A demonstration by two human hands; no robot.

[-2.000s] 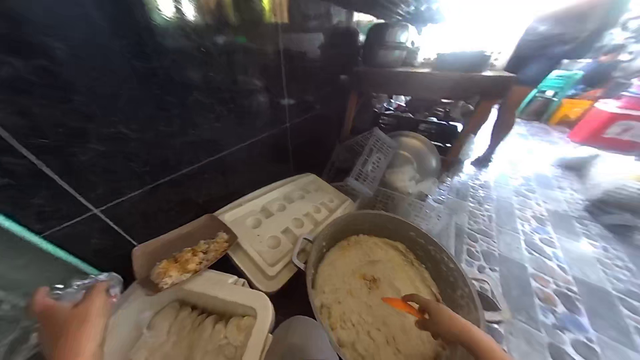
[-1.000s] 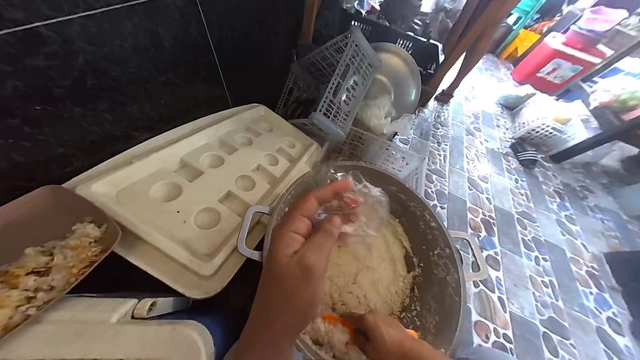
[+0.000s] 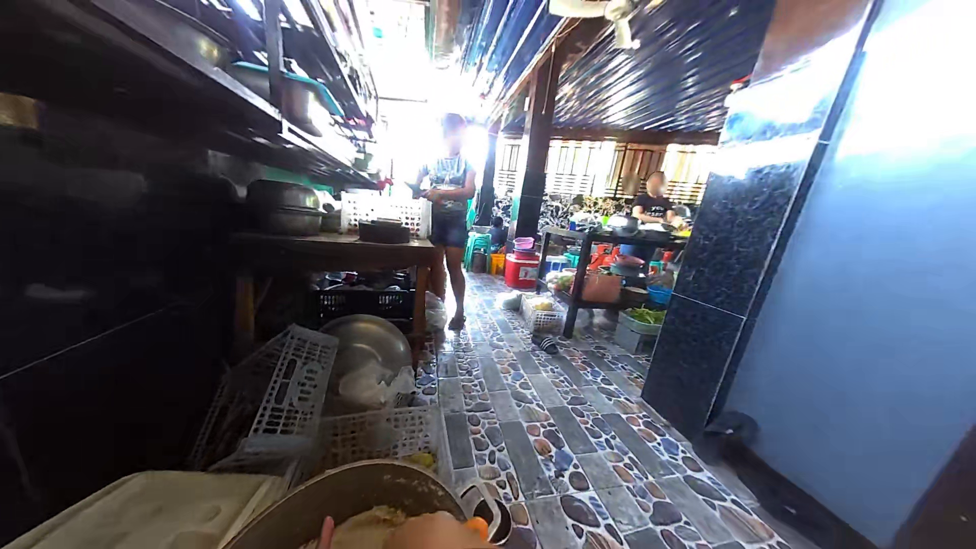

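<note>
A large metal pot (image 3: 358, 476) with a pale, grainy food (image 3: 370, 526) in it is cut off by the bottom edge of the head view. Of my left hand (image 3: 326, 532), only what seems to be one fingertip shows over the pot's near left part; what it holds is hidden. My right hand (image 3: 435, 532), partly cropped, is over the pot's right part, with an orange utensil (image 3: 478, 527) showing at its right side. The pot's handle (image 3: 480, 499) is just beyond. To the left lies a cream plastic lid (image 3: 152, 503).
Plastic crates (image 3: 293, 385) and a metal basin (image 3: 367, 347) stand beyond the pot. A wooden table (image 3: 328, 248) holds pots at the left. One person (image 3: 451, 191) stands beside it; another (image 3: 654, 206) is behind a dark table (image 3: 587, 290). A slipper (image 3: 545, 345) lies on the tiled floor.
The view has tilted far up toward the room. The clear plastic bag at my left hand a second ago is out of sight, and both hands are now mostly below the frame.
</note>
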